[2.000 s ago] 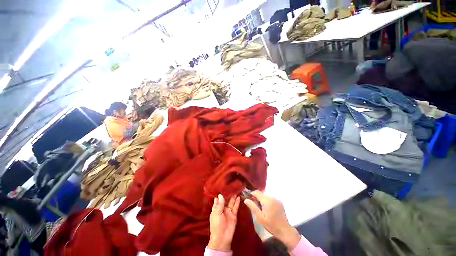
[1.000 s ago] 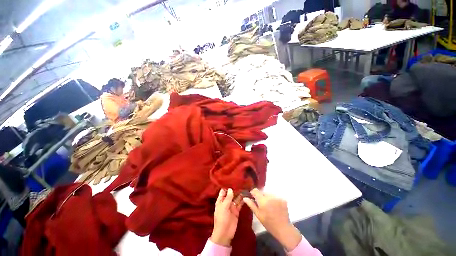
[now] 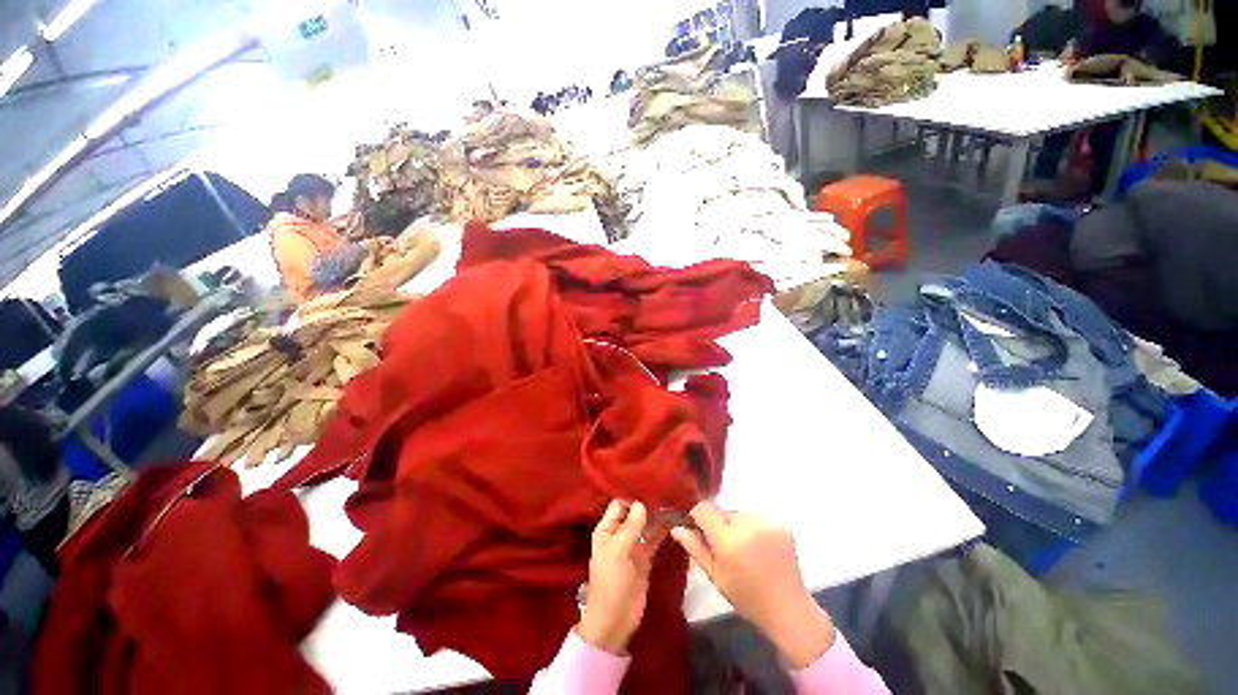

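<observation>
A deep red garment (image 3: 475,448) lies bunched on the white-topped table (image 3: 869,475). A thin pale line curves across its middle. My left hand (image 3: 619,577) pinches the garment's lower right edge between thumb and fingertips. My right hand (image 3: 747,564) is beside it on the right, its fingertips close to the left ones at the same edge. A small dark shape shows between the fingertips of both hands; I cannot tell clearly whether it is a tool. Both sleeves are pink.
Another red heap (image 3: 183,584) lies at the lower left. Tan garments (image 3: 285,373) and a white pile (image 3: 720,204) lie beyond. Denim (image 3: 1011,394) is at the right, an orange stool (image 3: 865,220) behind. A person in orange (image 3: 302,245) is at the left, another at the far table (image 3: 1005,102).
The view has shifted, bringing the stool and far table lower and further right. Both hands stay at the red edge; the right hand's fingers have shifted slightly. The red garment keeps nearly the same shape.
</observation>
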